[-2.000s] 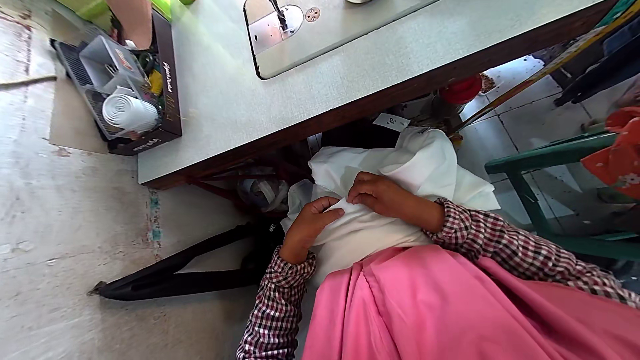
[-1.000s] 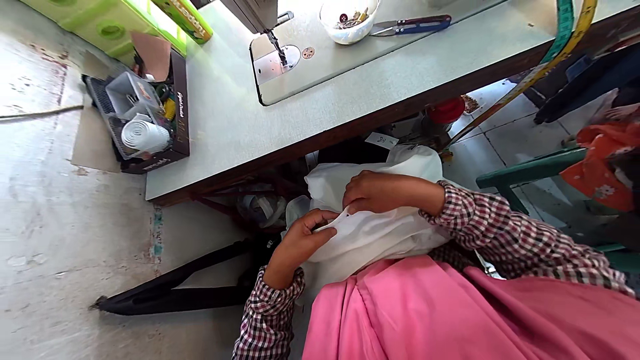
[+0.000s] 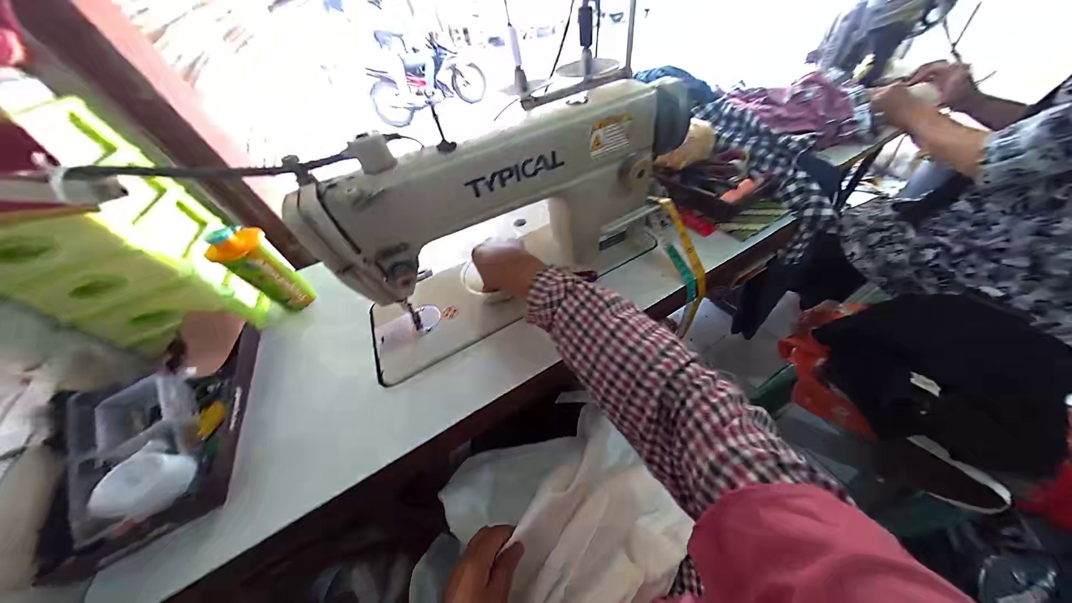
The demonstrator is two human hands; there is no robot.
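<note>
White fabric (image 3: pixel 586 511) lies bunched over my lap below the table edge. My left hand (image 3: pixel 486 563) pinches its edge at the bottom of the view. My right hand (image 3: pixel 505 266) reaches across to the bed of a Typical sewing machine (image 3: pixel 502 180), over a small white bowl (image 3: pixel 479 280) that it mostly covers. The fingertips are blurred and partly hidden, so whether they grasp anything does not show. Left of that hand are the machine's needle and presser foot (image 3: pixel 414 316), with no fabric under them.
A box with a clear tray (image 3: pixel 138 419) stands on the left near an orange and green bottle (image 3: pixel 260 266). Measuring tapes (image 3: pixel 688 268) hang over the table edge. At the right are another person's hands (image 3: pixel 921 100), checked cloth (image 3: pixel 766 142) and a black garment (image 3: pixel 946 377).
My right hand has left the white fabric and moved up to the bowl on the machine bed. My left hand stays at the fabric. The view has tilted up to the whole machine.
</note>
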